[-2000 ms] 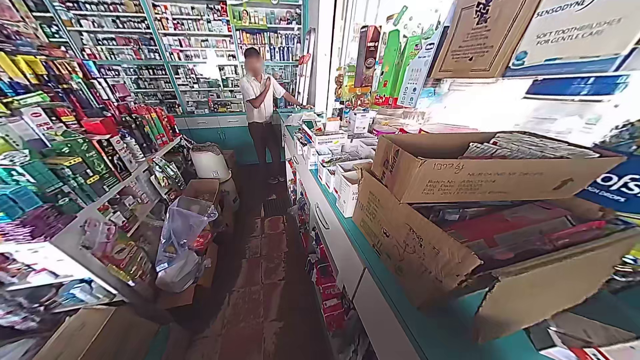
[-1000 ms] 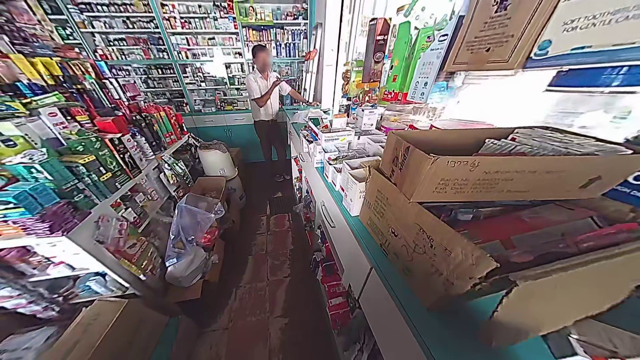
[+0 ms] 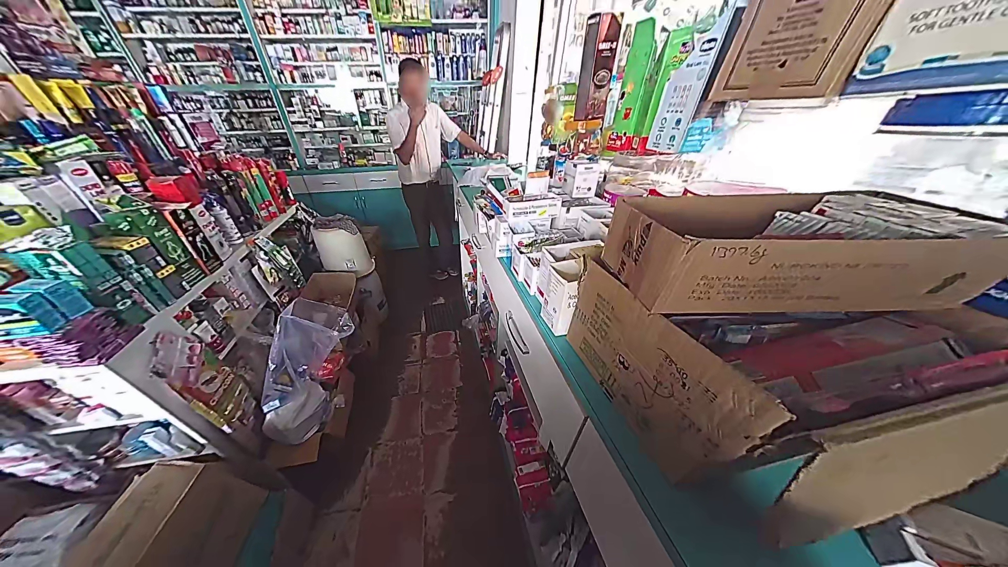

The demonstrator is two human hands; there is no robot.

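Neither my left hand nor my right hand shows in the head view. On the right, an open cardboard box with dark and red packs inside stands on the teal counter. A shallower cardboard box, holding rows of thin packs, rests on top of it. Small white cartons stand in a line on the counter beyond these boxes. At the far end of the aisle a person in a pale shirt stands with one hand near the face and the other on the counter.
A tiled aisle runs between the counter and the product shelves on the left. Cardboard boxes, a clear plastic bag and a white container stand along its left side. Another cardboard box is at the lower left.
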